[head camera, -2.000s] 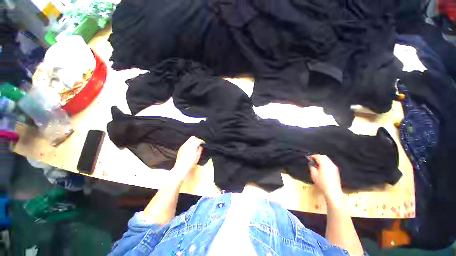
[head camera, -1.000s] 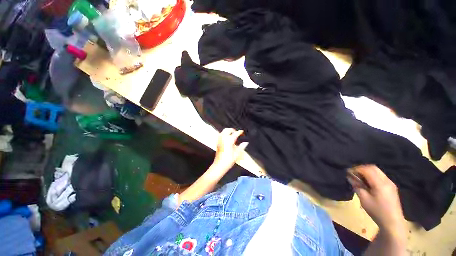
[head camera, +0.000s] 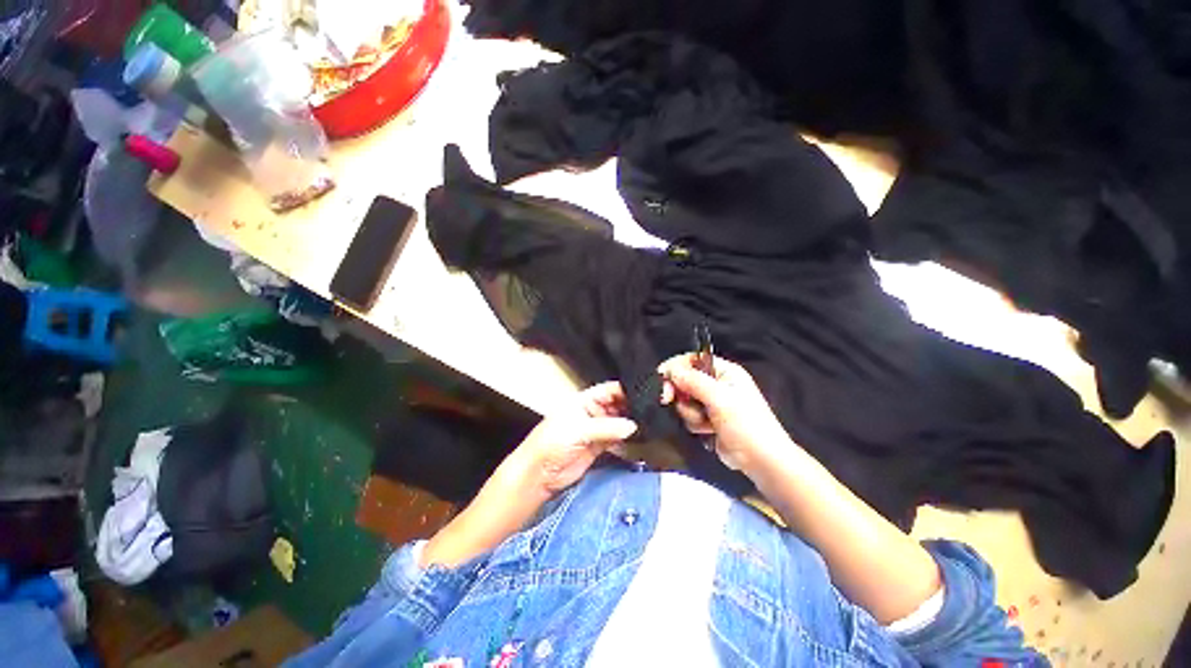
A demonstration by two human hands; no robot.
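Note:
A black garment (head camera: 810, 352) lies spread across the table, one end near the phone and the other at the right. My left hand (head camera: 575, 437) pinches its near edge at the table's front. My right hand (head camera: 712, 405) is beside it over the garment, holding small dark thread snips (head camera: 704, 346) with the points showing beyond the fingers. Its thumb and forefinger are close to the cloth by my left hand; whether they pinch it is unclear.
A smartphone (head camera: 374, 253) lies near the table's left edge. Behind it are a clear plastic bag (head camera: 261, 118) and a red round tin (head camera: 392, 94). A black garment pile (head camera: 993, 78) covers the far side. A blue stool (head camera: 76, 320) stands on the floor.
My right hand has moved left from the garment's near right part to beside my left hand. The snips now show upright. My left hand now pinches the cloth. The view has shifted slightly.

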